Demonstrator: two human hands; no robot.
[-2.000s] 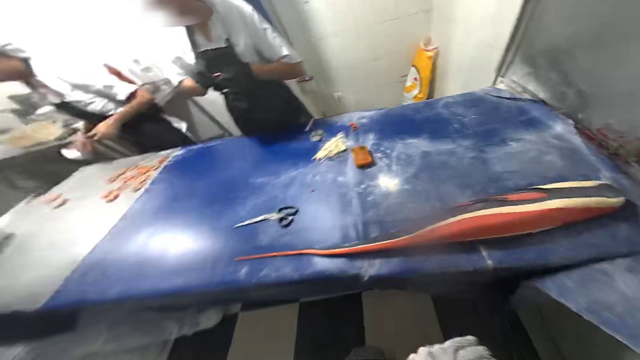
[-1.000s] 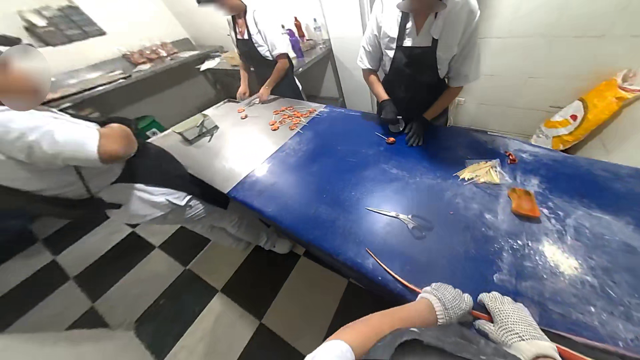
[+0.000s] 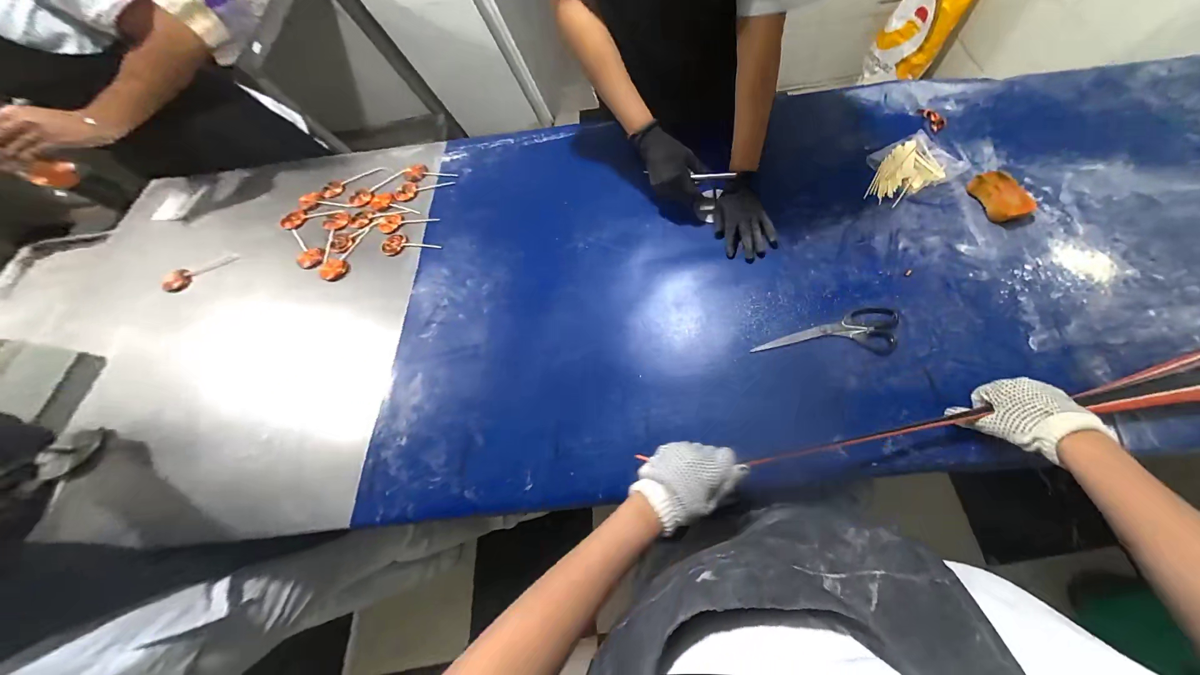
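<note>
A long rope of red and dark striped candy [image 3: 862, 438] stretches along the table's near edge, thin at its left end and thicker toward the right. My left hand [image 3: 692, 480], in a white knitted glove, is closed around the thin end, whose tip pokes out on the left. Farther right, my right hand [image 3: 1027, 412], gloved the same way, grips the rope where it widens. Black-handled scissors [image 3: 844, 330] lie on the blue table cover [image 3: 525, 375], beyond the rope and between my hands.
Orange lollipops [image 3: 361, 221] lie on the metal surface [image 3: 272, 422] at left. Across the table, a person's black-gloved hands [image 3: 708, 187] hold a small metal tool. White sticks [image 3: 906, 169] in a bag and an orange candy lump [image 3: 1001, 197] lie at back right. Other people stand at left.
My hands are farther apart along the rope than one second ago, with a straight stretch between them. The facing person's hands have moved apart from the lollipop they were at. The view has shifted.
</note>
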